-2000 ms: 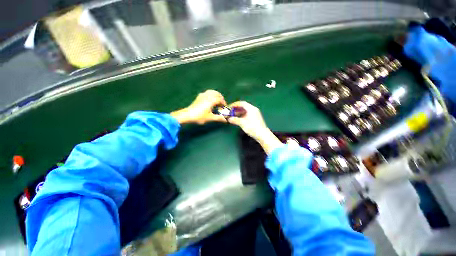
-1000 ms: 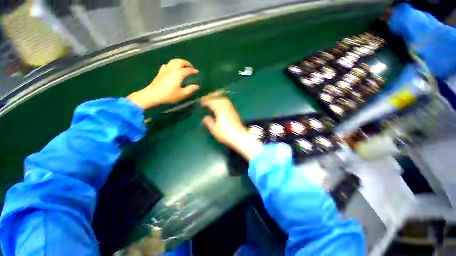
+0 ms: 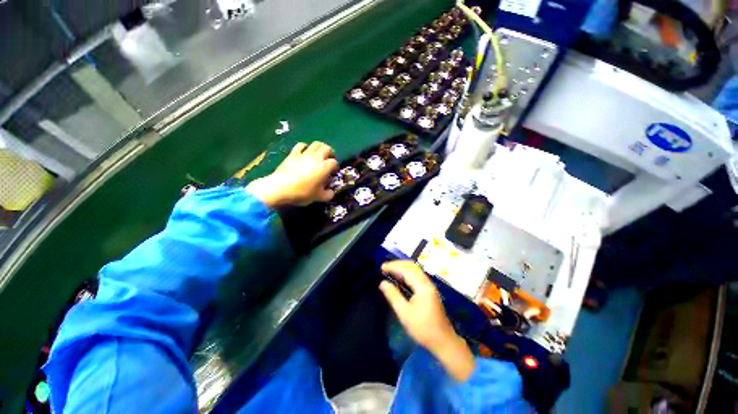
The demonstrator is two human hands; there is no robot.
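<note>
My left hand (image 3: 301, 176) is at the left end of the near black compartment tray (image 3: 380, 194), over its pockets; its fingers are bent down and hide what they touch. The tray holds several round electronic units (image 3: 375, 164) with silver rings. My right hand (image 3: 414, 301) is in front of the machine's near edge, fingers curled with a small dark gap between thumb and fingers; I cannot tell if it holds anything. The orange fixture (image 3: 526, 306) is at the front right of the white machine plate (image 3: 558, 190).
More filled black trays (image 3: 421, 69) lie on the green belt (image 3: 235, 97) farther back. A dark rectangular block (image 3: 469, 221) lies on the plate below the white cylinder head (image 3: 477, 133). A red light (image 3: 531, 362) glows at the machine's front. A small white scrap (image 3: 282, 127) lies on the belt.
The view has turned right towards the machine. My hands, together around a unit two seconds ago, are now apart: left at the tray, right by the machine front.
</note>
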